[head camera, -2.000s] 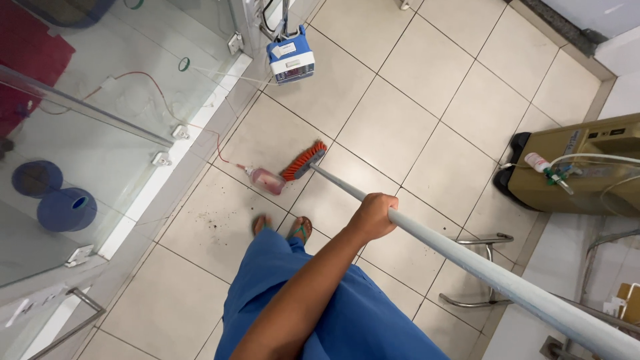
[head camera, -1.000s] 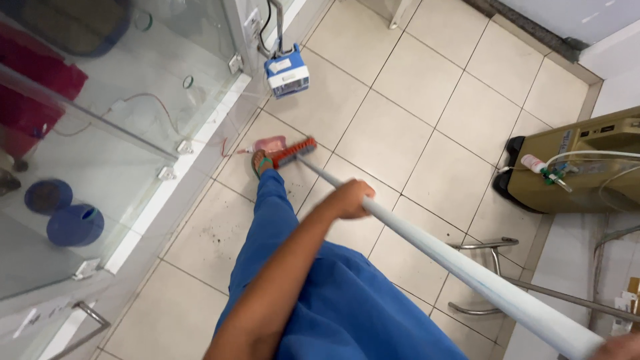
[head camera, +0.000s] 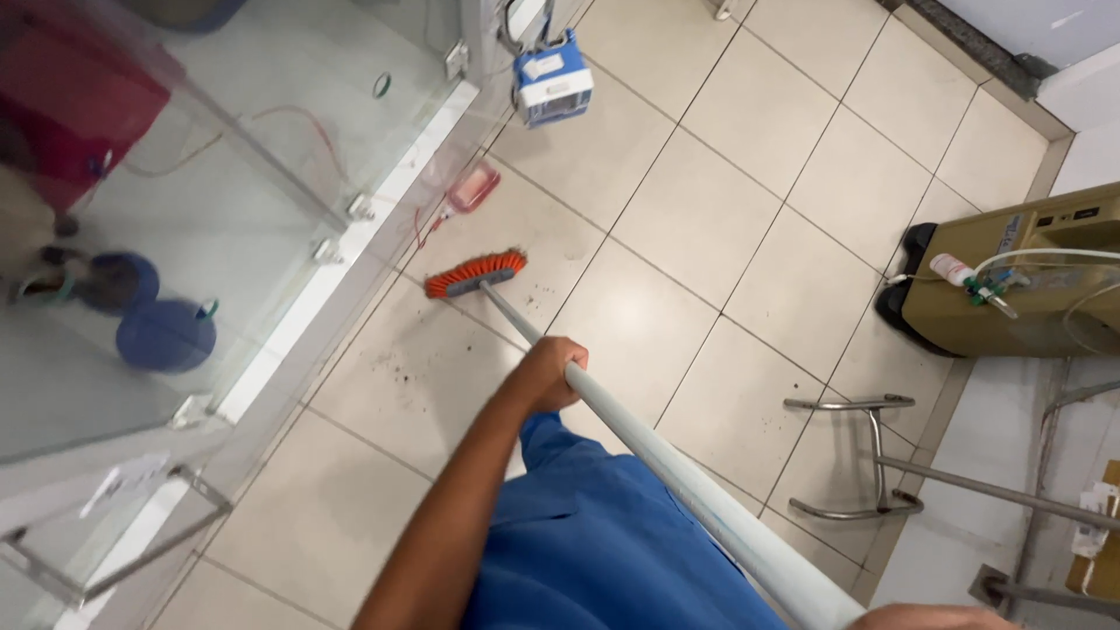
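Observation:
My left hand (head camera: 553, 372) is closed around the lower part of a long pale broom handle (head camera: 691, 490). At the lower right edge my right hand (head camera: 941, 618) is at the handle's upper end, mostly cut off by the frame. The broom head (head camera: 475, 273), with orange bristles and a grey base, lies on the tiled floor. Dark specks of dirt (head camera: 402, 378) are scattered on the tiles below it. Beyond the bristles, near the glass wall, rests a clear bag of reddish fluid (head camera: 473, 187) with thin red tubing.
A glass-fronted enclosure (head camera: 271, 350) with blue bowls (head camera: 166, 335) and a red cloth (head camera: 79, 96) runs along the left. A blue and white device (head camera: 553, 80) hangs at the top. To the right stand an olive-coloured machine (head camera: 1024, 280) with hoses and a metal stand's base (head camera: 878, 455).
The broom head has come away from the fluid bag and now sits nearer my body. The bag lies closer to the glass wall than two seconds ago. My feet no longer show.

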